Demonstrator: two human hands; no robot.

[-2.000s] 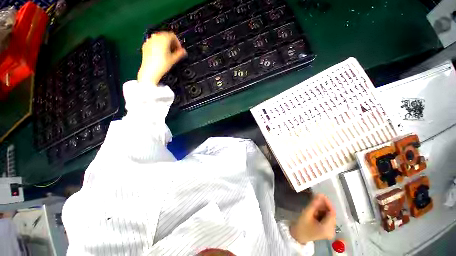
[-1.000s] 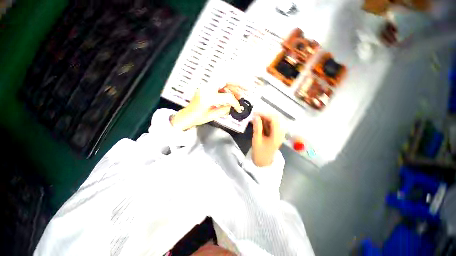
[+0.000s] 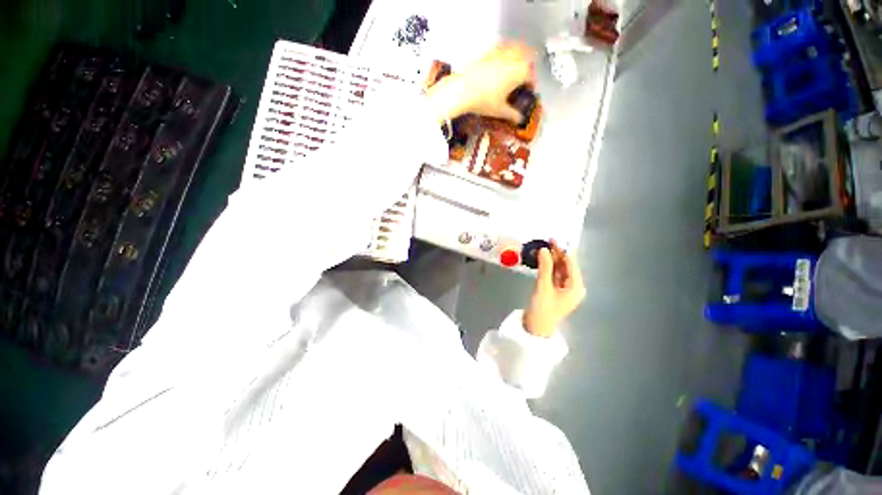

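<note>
My right hand (image 3: 555, 295) holds a round black unit (image 3: 535, 253) between its fingers at the front edge of the white machine, beside the red button. My left hand (image 3: 488, 82) reaches across to the orange-brown parts bins (image 3: 530, 124), over the bin with black parts. Its fingertips are blurred, and whether they hold anything cannot be told. Another bin (image 3: 498, 160) with pale and coppery parts lies below this hand. The white slotted tray (image 3: 305, 111) lies left of the bins, partly covered by my left sleeve.
The white machine front (image 3: 455, 208) carries a red button (image 3: 510, 258) and small grey knobs. A black compartment tray (image 3: 92, 193) lies on the green mat at left. Dark tiny parts (image 3: 411, 31) and a crumpled white item (image 3: 563, 63) lie beyond. Blue stools (image 3: 764, 290) stand on the grey floor.
The view has turned to the right. My left hand has left the black unit and moved out over the bins. My right hand now has the unit, further right by the red button.
</note>
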